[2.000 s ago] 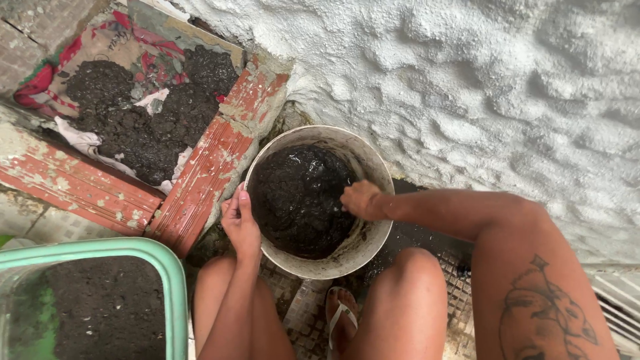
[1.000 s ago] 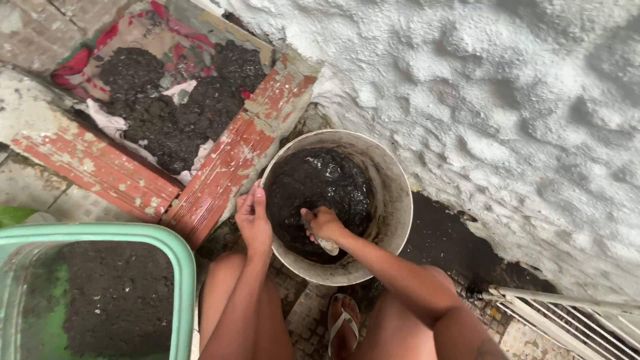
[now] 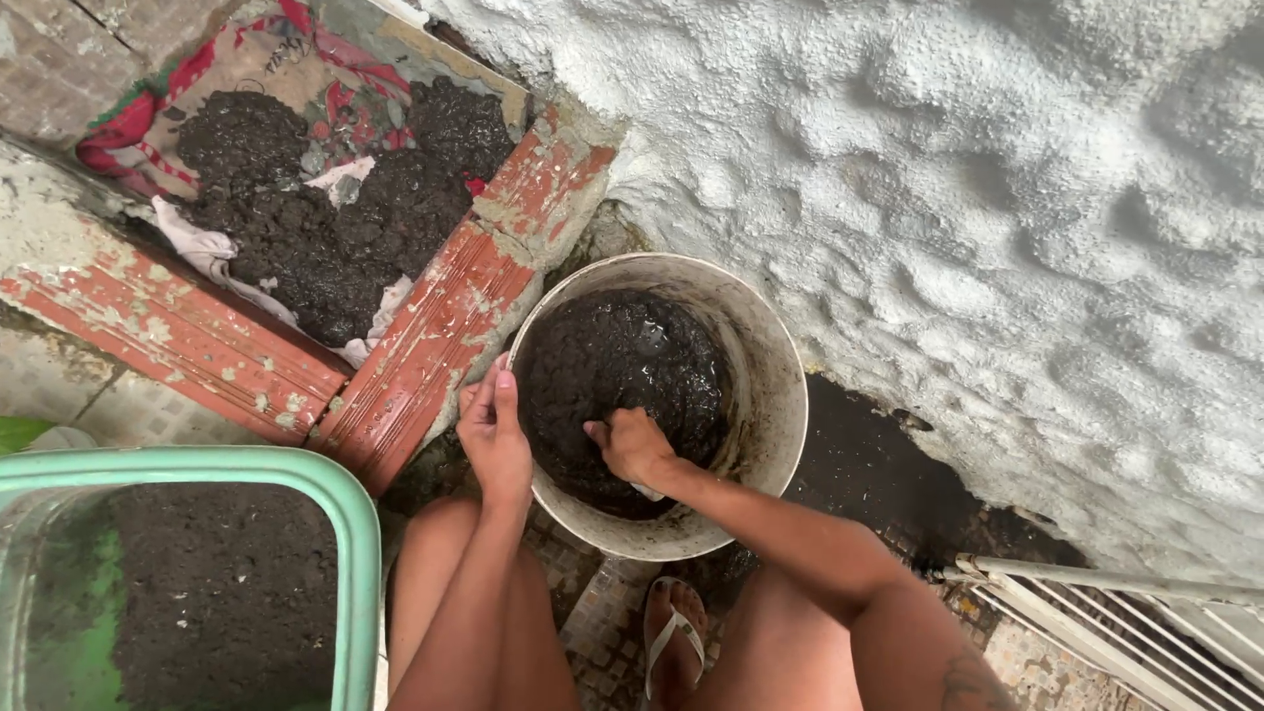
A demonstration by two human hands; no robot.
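A round whitish bucket stands between my legs, holding dark, wet, soil-like mud. My left hand grips the bucket's left rim, thumb upright against it. Inside the bucket, my right hand is closed around a pale object that shows only below the palm; its far end is hidden by the hand and the mud, so I cannot tell what tool it is. The fingers are right at the mud's surface, left of the shinier part.
Red hollow bricks edge a bed where more dark mud lies on a torn sack. A green-rimmed tub with dark soil stands lower left. The rough white wall rises close behind the bucket; a white metal rack is lower right.
My right hand was at the bucket's right side two seconds ago, then nearer the middle with a pale object showing; now it is low in the bucket. My left hand has stayed at the rim.
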